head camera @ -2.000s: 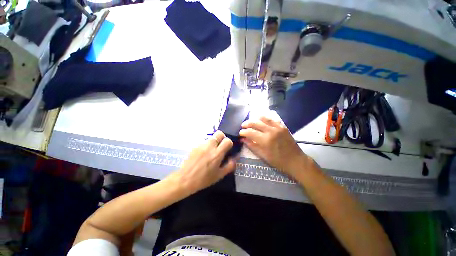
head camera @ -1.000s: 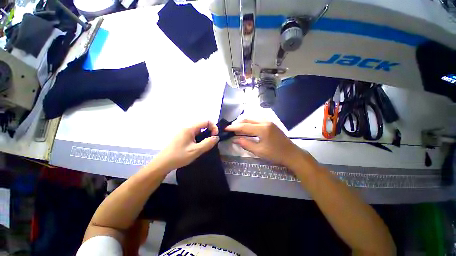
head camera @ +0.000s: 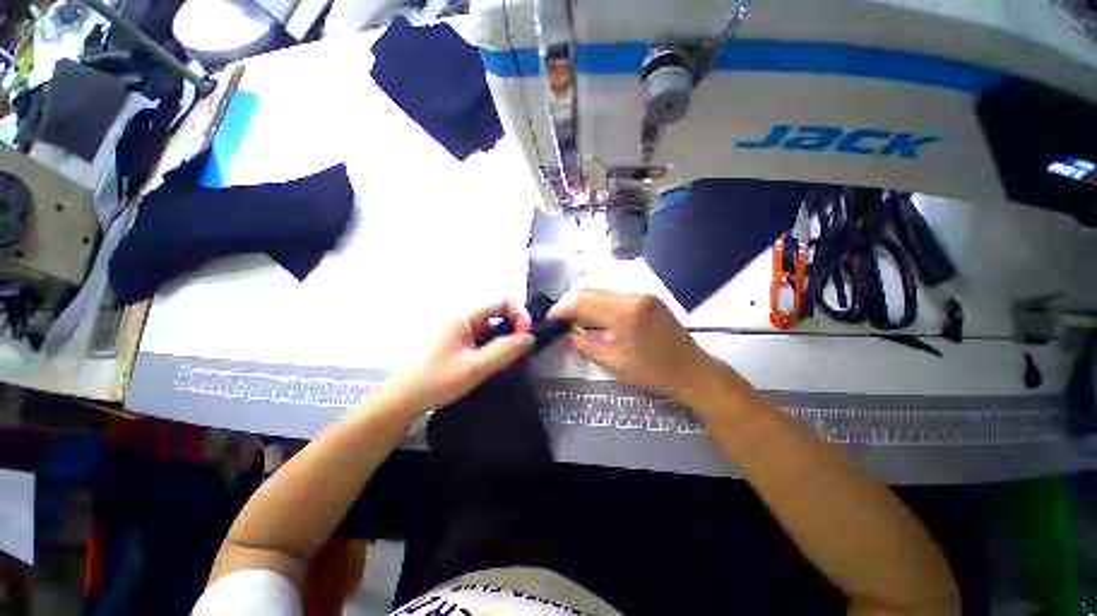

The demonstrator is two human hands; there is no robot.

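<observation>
A dark fabric strip (head camera: pixel 491 421) hangs over the table's front edge toward my lap. Its upper end is pinched between both hands, just in front of the lit needle area. My left hand (head camera: pixel 472 351) grips it from the left with thumb and fingers. My right hand (head camera: pixel 626 337) grips the folded end from the right. The white sewing machine (head camera: pixel 770 102) stands behind my hands, with its presser foot area washed out by the lamp. The exact fold is partly hidden by my fingers.
Stacked dark panels (head camera: pixel 439 87) lie left of the machine head. A wide dark piece (head camera: pixel 235 229) lies at table left, by a blue sheet (head camera: pixel 229 138). Dark fabric (head camera: pixel 728 241) lies under the arm. Orange snips (head camera: pixel 788 283) and black scissors (head camera: pixel 869 283) lie at right.
The hands have drawn back from the needle area with the fabric end and now pinch it between them. More of the strip shows over the table's front edge. The view has shifted slightly.
</observation>
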